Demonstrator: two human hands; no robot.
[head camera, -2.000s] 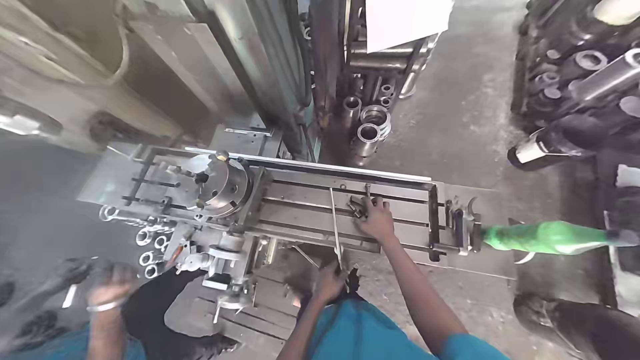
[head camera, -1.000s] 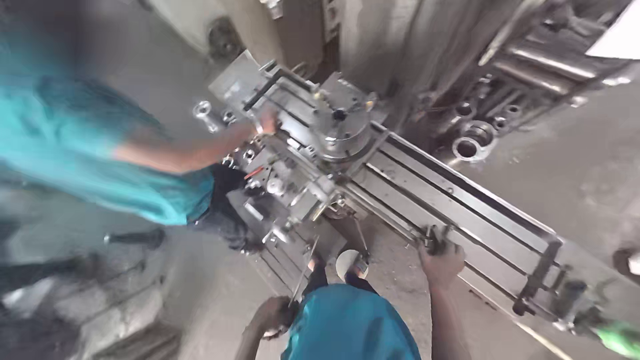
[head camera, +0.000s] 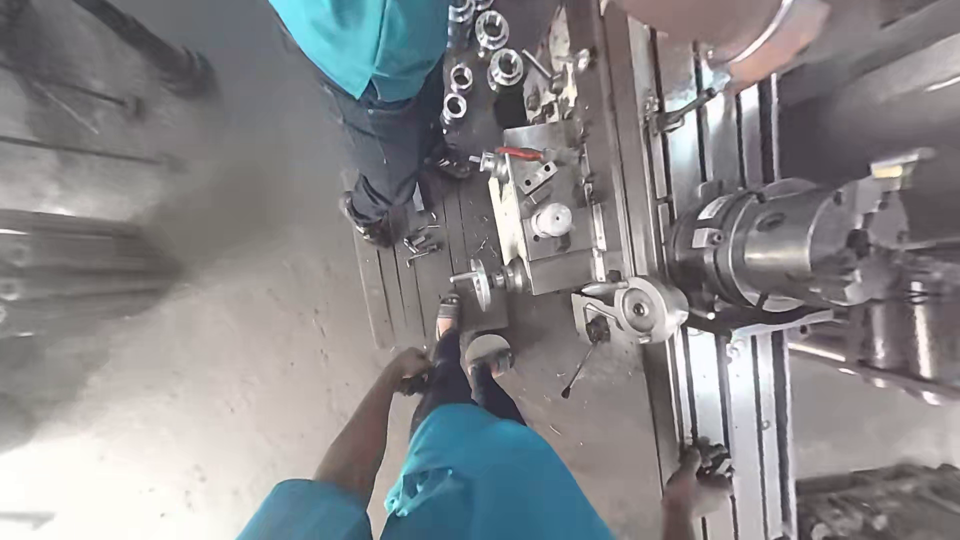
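My left hand hangs beside my leg at lower centre, closed around a small dark object that I cannot identify. At lower right my right hand is on the slotted machine table, with small dark metal parts under its fingers; whether it grips them is unclear. Farther up the same table sits a rotary table with a chuck. Left of it are a round crank handwheel and the machine's knee, where a red-handled tool lies.
A co-worker in a teal shirt stands at upper left of the machine. Another person's arm reaches over the table at top right. Metal rings lie near the machine. Loose bolts rest on the slotted base. A lever sticks out below the crank.
The view has swung strongly toward the left. The rod that my left hand held two seconds ago no longer shows in it. My right hand remains at the machine table.
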